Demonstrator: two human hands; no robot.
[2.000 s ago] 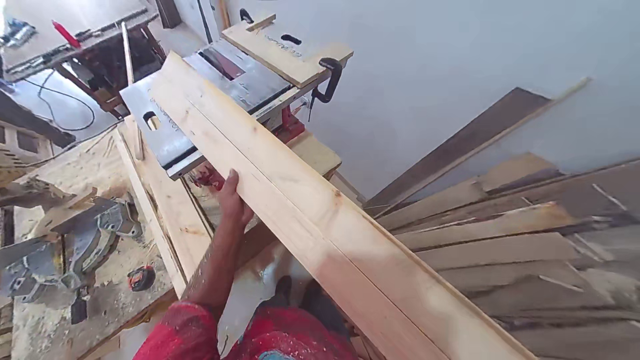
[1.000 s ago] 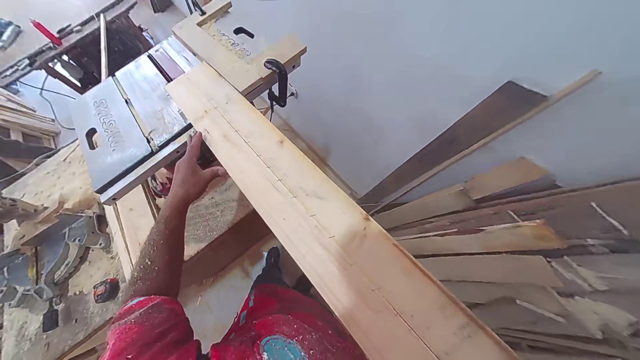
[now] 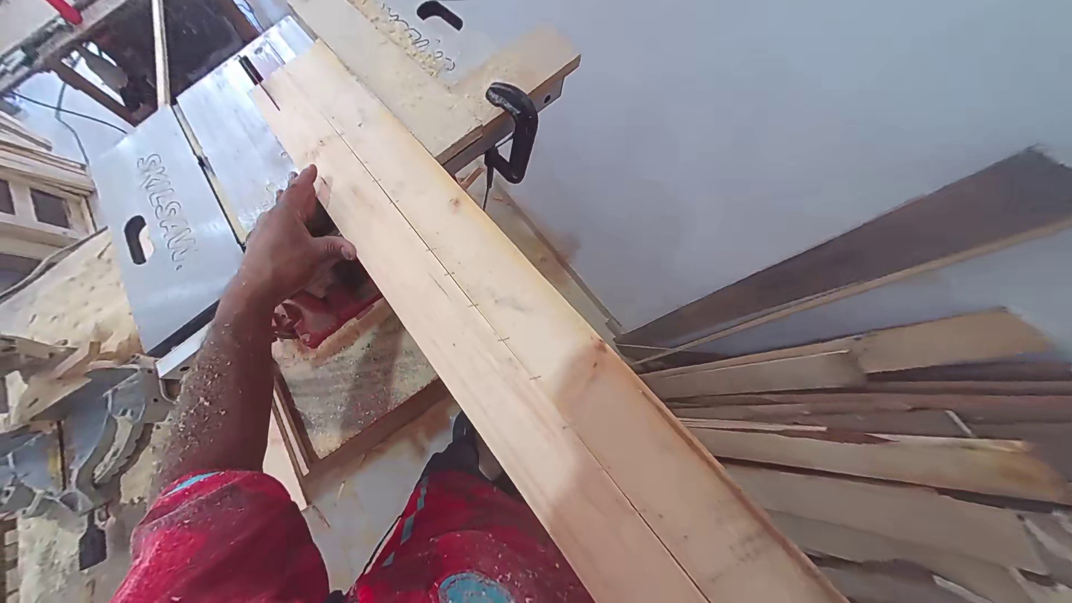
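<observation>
A long wooden board (image 3: 502, 335), with a pencil line and small marks along it, lies with its far end on the metal top of a Skilsaw table saw (image 3: 167, 209) and runs back toward my body. My left hand (image 3: 293, 243), dusted with sawdust, is at the board's left edge near the saw's front, fingers forward and thumb apart. My right hand is not in view. Beside the board's far part, a wooden fence (image 3: 511, 71) is held to the saw by a black C-clamp (image 3: 521, 134). A dark slot shows at the board's far end.
Several offcut boards (image 3: 879, 469) are piled on the right, and a dark plank (image 3: 837, 243) leans on the wall (image 3: 754, 100). A miter saw (image 3: 92, 427) stands at the lower left. Below the table saw is a dusty wooden panel (image 3: 352, 394).
The board's far end has moved farther over the saw top, beside the wooden fence. My left hand has moved from under the board to its left edge. The view has come closer to the saw.
</observation>
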